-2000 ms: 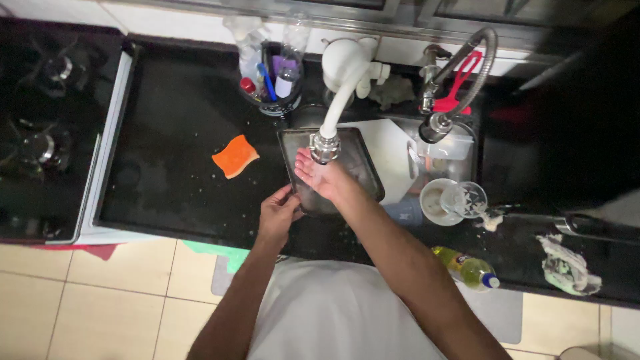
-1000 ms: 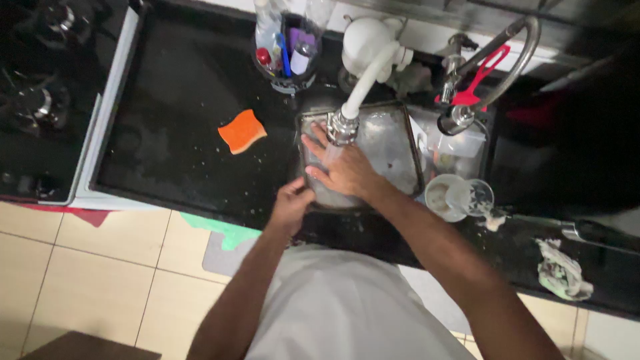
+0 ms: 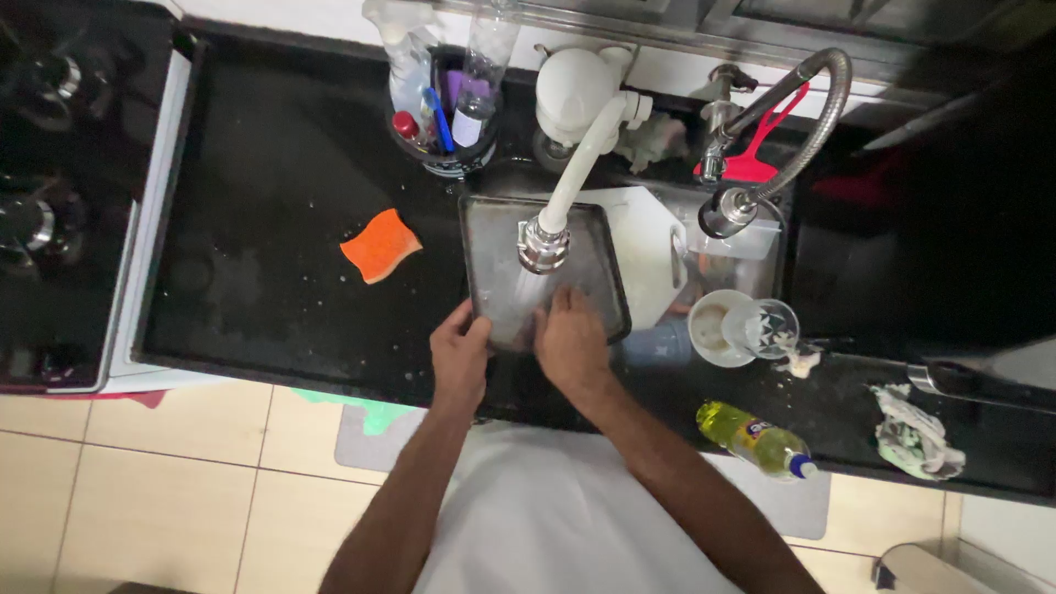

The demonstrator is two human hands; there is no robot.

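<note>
A dark metal baking tray (image 3: pixel 586 256) lies tilted over the sink beneath the white faucet spout (image 3: pixel 582 169), with water running onto it. My left hand (image 3: pixel 460 355) grips the tray's near left corner, thumb on top. My right hand (image 3: pixel 572 334) rests on the tray's near part, fingers bent against its surface; its fingertips are partly hidden by their own angle. A white cutting board (image 3: pixel 648 256) sits partly under the tray at the right. On the black counter to the left lies an orange sponge (image 3: pixel 381 246).
A holder with bottles and a brush (image 3: pixel 450 161) stands behind. To the right are a white cup (image 3: pixel 718 326), a clear glass (image 3: pixel 763 328), a flexible metal faucet (image 3: pixel 833 107) and a red utensil (image 3: pixel 755 161). A yellow dish soap bottle (image 3: pixel 755 437) and a crumpled cloth (image 3: pixel 916 433) lie near the counter's front edge.
My right hand has moved from under the spout toward the tray's near edge. My left hand stays at the tray's left near corner.
</note>
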